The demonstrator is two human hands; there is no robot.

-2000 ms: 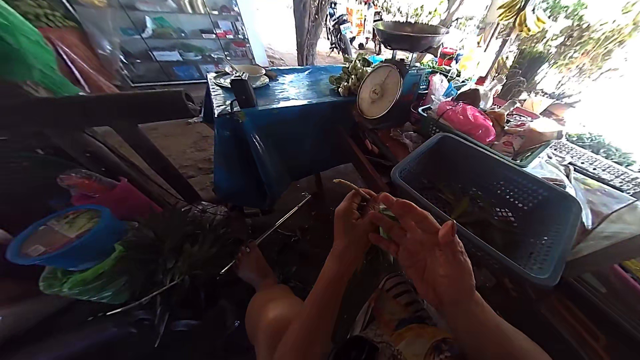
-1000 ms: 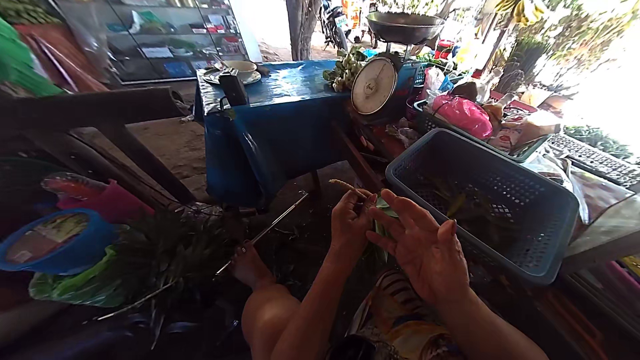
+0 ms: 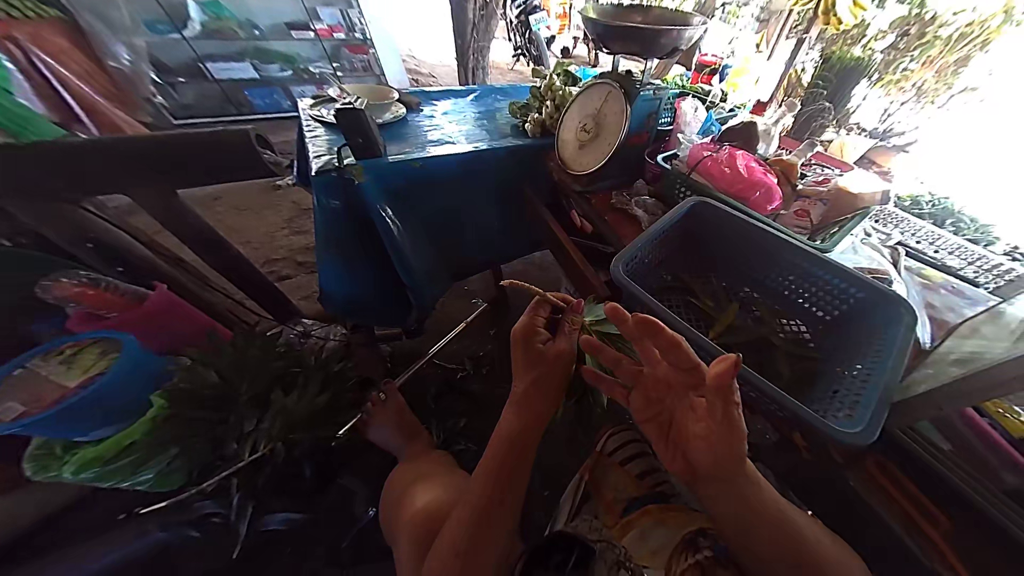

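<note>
Near the middle of the view my left hand (image 3: 548, 344) pinches a plant stem (image 3: 528, 290), its brown end sticking out to the left. Green leaves (image 3: 596, 320) on the stem's other side hang between my two hands. My right hand (image 3: 680, 392) is beside them, palm partly up with the fingers spread; it holds nothing that shows, and whether its fingertips touch the leaves I cannot tell. A blue-grey plastic crate (image 3: 876, 392) lies to the right with some leaves in its bottom. At lower left a heap of leafy stems (image 3: 248, 400) lies on the ground.
A blue-covered table (image 3: 448, 192) stands ahead, bearing a bowl (image 3: 372, 98), leafy vegetables (image 3: 548, 100) and a dial scale (image 3: 592, 126) with a pan. A thin metal rod (image 3: 432, 352) lies near my foot. A blue basin (image 3: 88, 400) is at left; a pink bag (image 3: 736, 176) sits beyond the crate.
</note>
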